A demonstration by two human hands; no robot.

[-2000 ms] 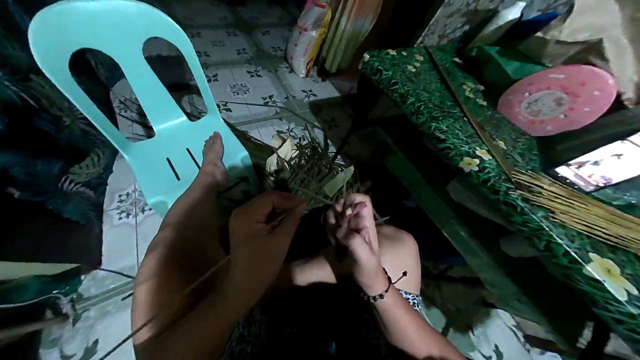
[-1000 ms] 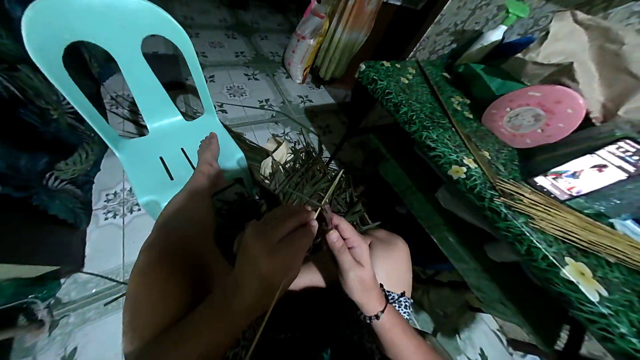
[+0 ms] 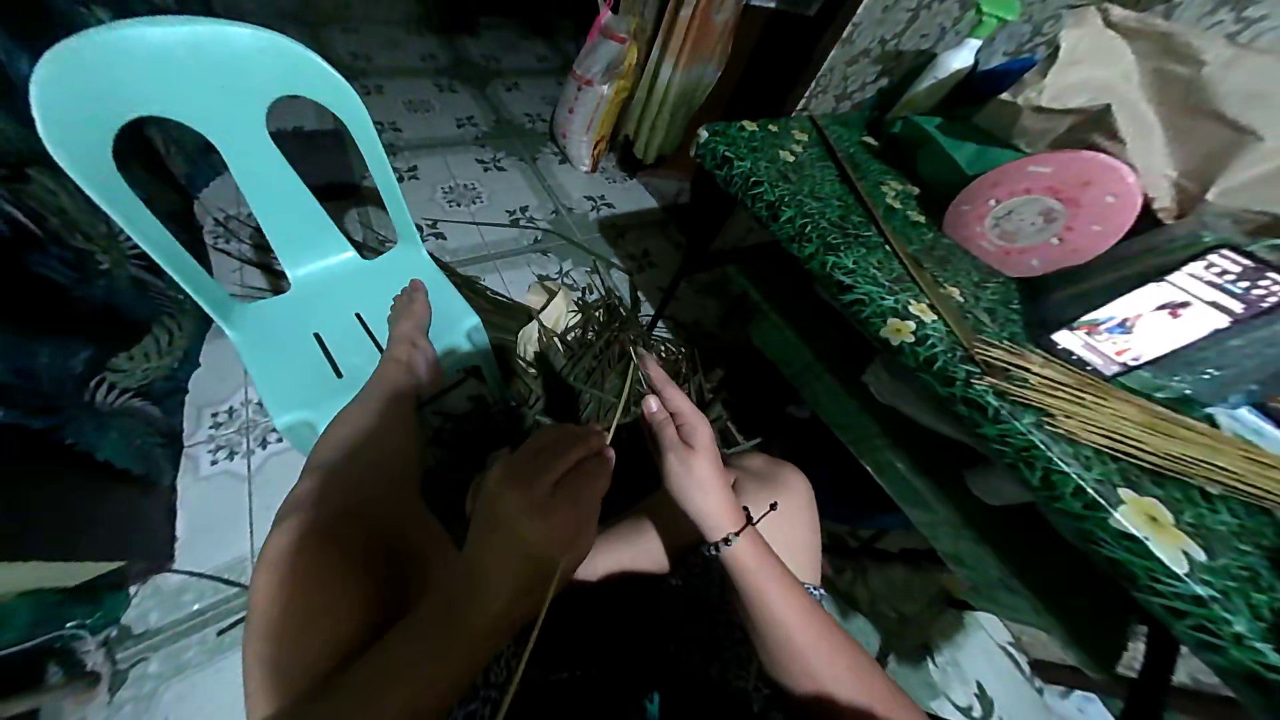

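Observation:
A thin, pale stick, perhaps a palm-leaf midrib point(image 3: 541, 622), runs from below my lap up through my left hand point(image 3: 550, 487), whose fingers are closed around it. Its upper end reaches the fingertips of my right hand point(image 3: 684, 440); those fingers are fairly straight, and whether they pinch it cannot be told. Beyond both hands lies a heap of dry leaf strips point(image 3: 600, 365) on the floor. A bundle of thin yellowish sticks point(image 3: 1130, 415) rests on the table at the right.
One foot rests on a turquoise plastic chair point(image 3: 330, 265). The table with a green floral cover point(image 3: 850, 240) holds a pink round object point(image 3: 1043, 213), a lit phone point(image 3: 1170, 310), brown paper point(image 3: 1170, 110) and a spray bottle point(image 3: 940, 75). Packed bags point(image 3: 597, 95) stand on the tiled floor.
My hands were close together on the stick a second ago; now my right hand is further up, near its tip, with straighter fingers. My left hand still holds the stick.

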